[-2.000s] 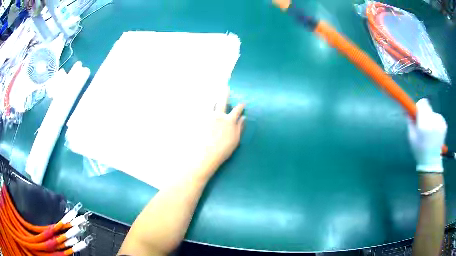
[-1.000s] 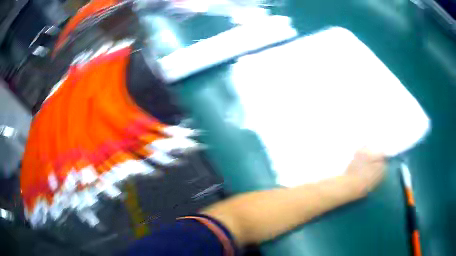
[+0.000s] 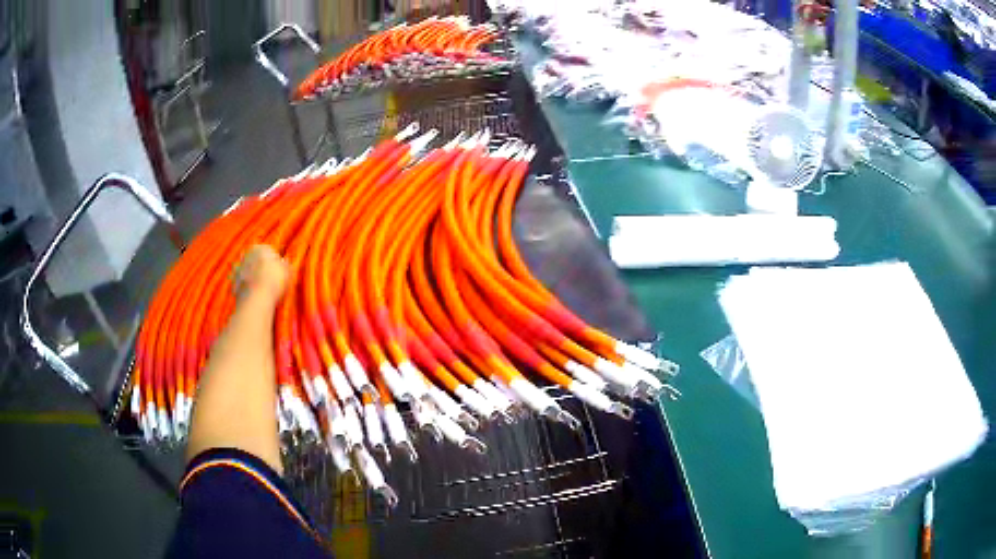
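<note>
Many orange cables (image 3: pixel 371 251) with red end sleeves, white end coverings and silver lugs lie bent side by side on a wire cart (image 3: pixel 524 480). My bare left hand (image 3: pixel 260 273) is on the cables at the left part of the pile. Its fingers are bent down among them, and whether they grip a cable is hidden. My right hand is out of the picture. A narrow orange cable end (image 3: pixel 928 535) shows at the bottom right edge, on the green table.
The green table (image 3: pixel 677 437) holds a bag stack with a white top (image 3: pixel 857 382), a long white block (image 3: pixel 723 240), a small fan (image 3: pixel 784 147) and piled clear bags (image 3: pixel 666 71). A second cart of orange cables (image 3: pixel 404 52) stands behind. A curved cart handle (image 3: pixel 55 251) is at left.
The view has swung left to the cart. My left hand has moved from the white-topped stack to the orange cables. My right hand, seen earlier with an orange cable, is out of view.
</note>
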